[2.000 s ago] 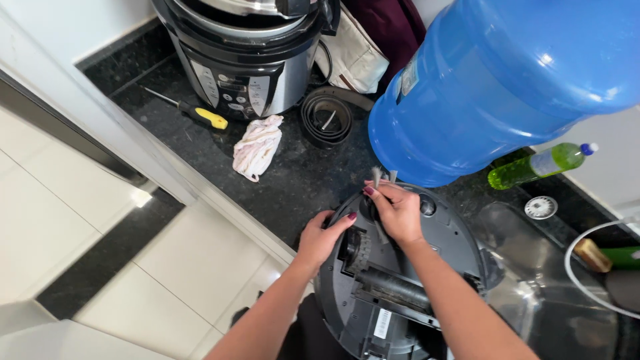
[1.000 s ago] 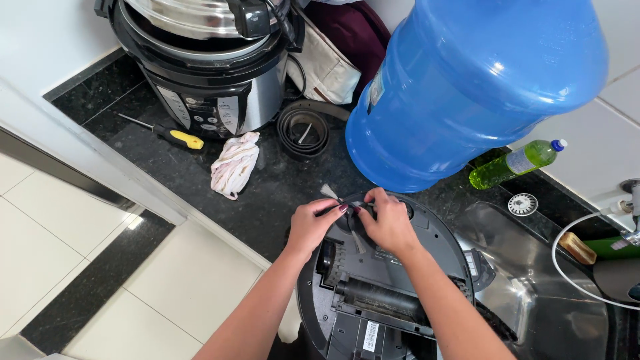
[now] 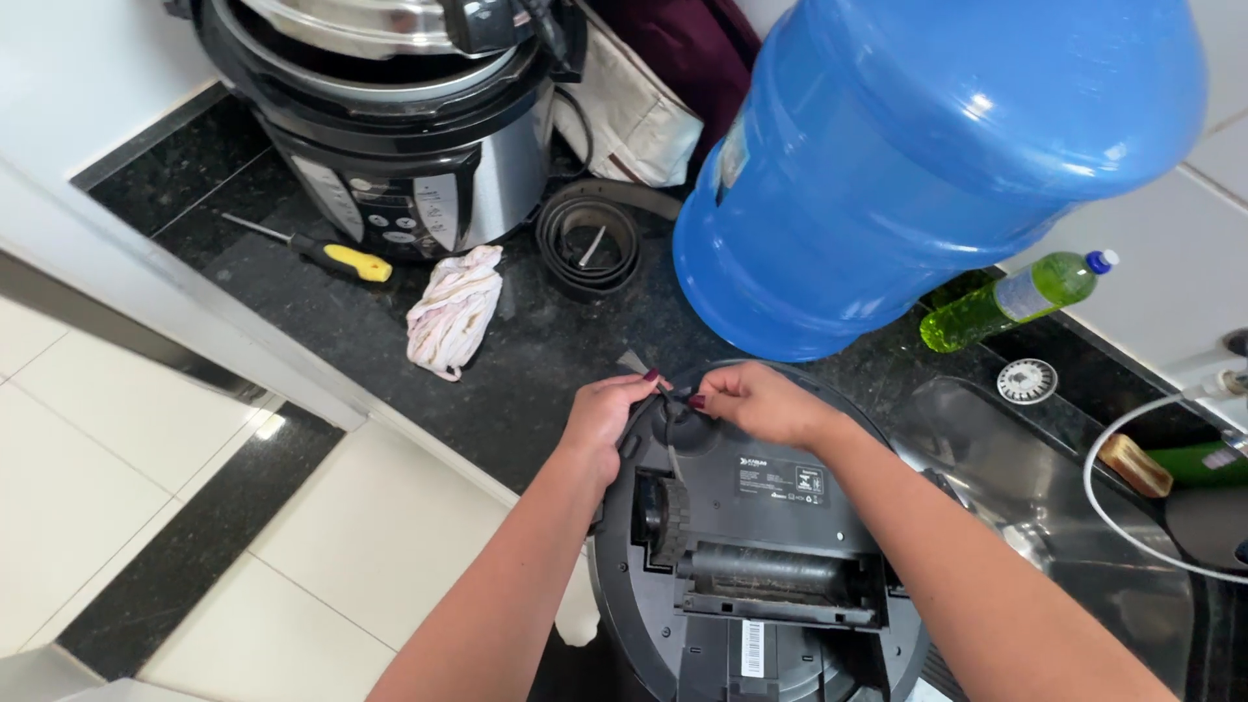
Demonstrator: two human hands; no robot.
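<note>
A round dark robot vacuum cleaner (image 3: 721, 517) lies underside up, its ribbed wheel (image 3: 671, 522) and brush-roller bay (image 3: 780, 575) facing me. At its upper edge my left hand (image 3: 609, 409) pinches the side brush (image 3: 639, 369), whose grey bristles stick out past the fingertips. My right hand (image 3: 760, 400) is just beside it, thumb and forefinger together at the brush's hub; whether they grip part of it I cannot tell. A crumpled pinkish-white cloth (image 3: 454, 312) and a yellow-and-black screwdriver (image 3: 356, 261) lie on the counter to the left.
On the black stone counter (image 3: 361, 361) stand an electric pressure cooker (image 3: 409, 166) and a large blue water jug (image 3: 858, 185), with a coiled belt (image 3: 590, 244) between them. A green bottle (image 3: 1014, 300), a sink strainer (image 3: 1027, 381) and a steel sink (image 3: 975, 439) are at the right.
My right hand has moved slightly apart from my left at the side brush. Two seconds ago my left hand lay on the vacuum's edge; now it is at the brush.
</note>
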